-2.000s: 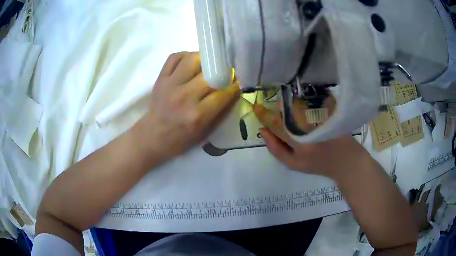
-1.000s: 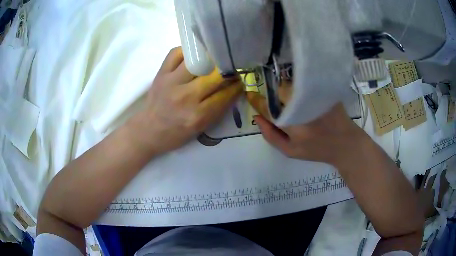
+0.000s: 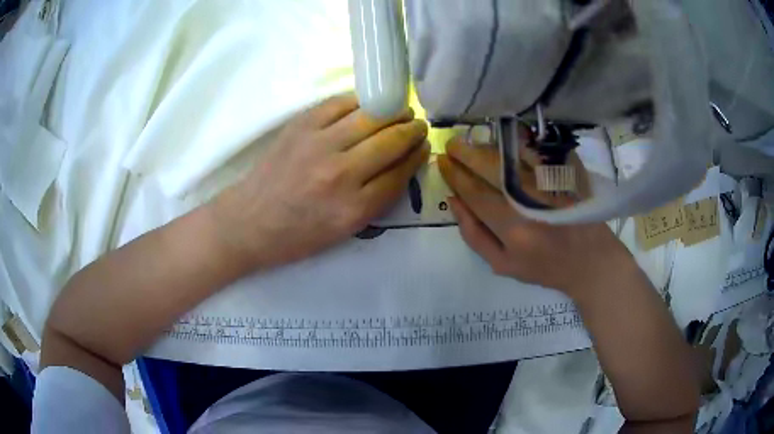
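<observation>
A large white garment panel [image 3: 212, 76] lies in soft folds over the table left of the sewing machine head [image 3: 484, 59]. My left hand [image 3: 331, 174] lies flat, fingertips close together beside the needle area, under the lamp tube [image 3: 379, 63]. My right hand [image 3: 518, 229] lies right of the needle area, partly hidden by the machine's looped guard. The fingertips of both hands nearly meet over the needle plate [image 3: 431, 199]. The needle is hidden. I cannot tell whether cloth is pinched between the fingers of either hand.
Tan bundle tickets [image 3: 679, 222] lie on white pieces at the right. A printed ruler [image 3: 365, 332] runs along the near table edge. A blue bin rim [image 3: 159, 398] shows at lower left. White cloth pieces [image 3: 543, 394] are below the table at lower right. More cloth is heaped at far left.
The whole view has shifted, so the machine head sits further right. My left fingers are straighter and flatter, and my right fingers are more extended near the needle. Both hands stay beside the needle area.
</observation>
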